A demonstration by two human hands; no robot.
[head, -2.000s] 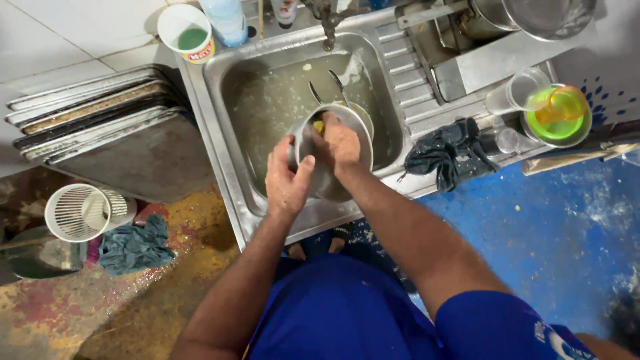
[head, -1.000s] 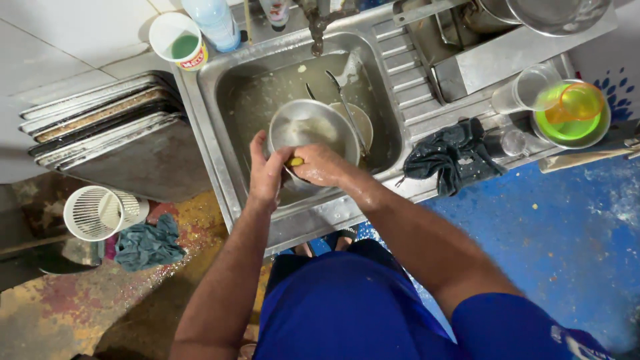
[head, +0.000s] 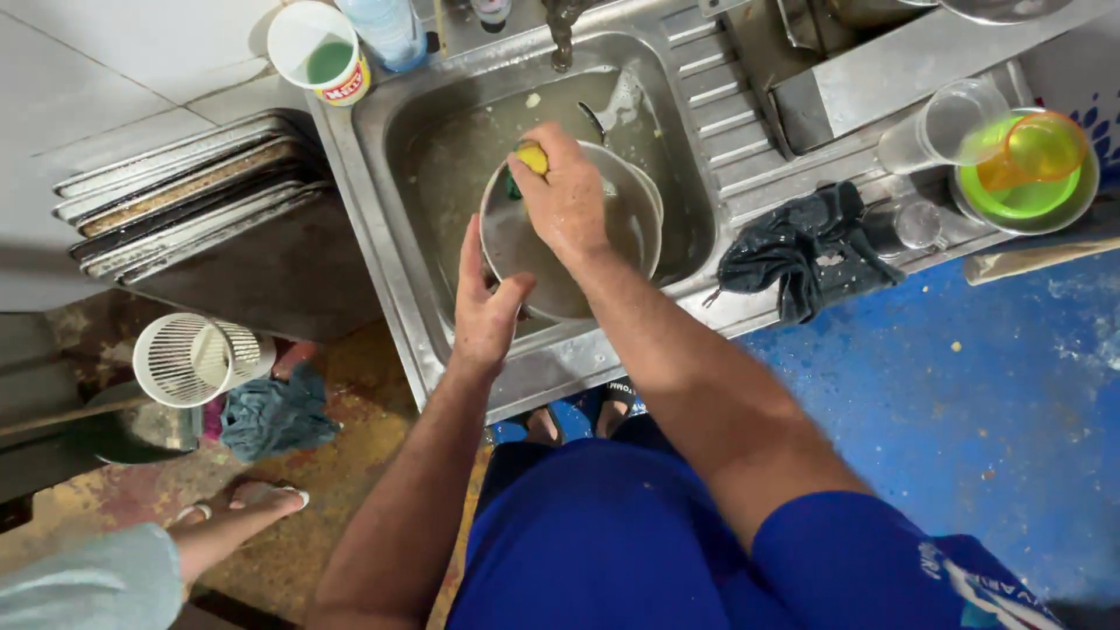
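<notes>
My right hand (head: 564, 192) grips a yellow and green sponge (head: 532, 157) at the upper left rim of a round metal bowl (head: 630, 236). The left side of the bowl is held by my left hand (head: 490, 306), thumb near the rim and fingers along the outer wall. Beneath it, another pale round dish (head: 654, 197) shows only its right edge. Both are in a stainless steel sink (head: 424, 192) with cloudy water. A dark utensil handle (head: 591, 118) sticks out above the bowl, and whitish suds lie beside it.
Baking trays (head: 201, 192) lean at the left. A white tub (head: 315, 52) and a bottle (head: 385, 31) stand behind the sink. Dark wet cloth (head: 801, 254), clear cups (head: 945, 122) and a bowl with green and orange dishes (head: 1024, 175) are at right. A person's foot (head: 262, 499) is lower left, near a white basket (head: 197, 359).
My right hand has moved from the bowl's near rim to its upper left rim with the sponge. The bowl's inside now faces up more. A person's leg has appeared at lower left.
</notes>
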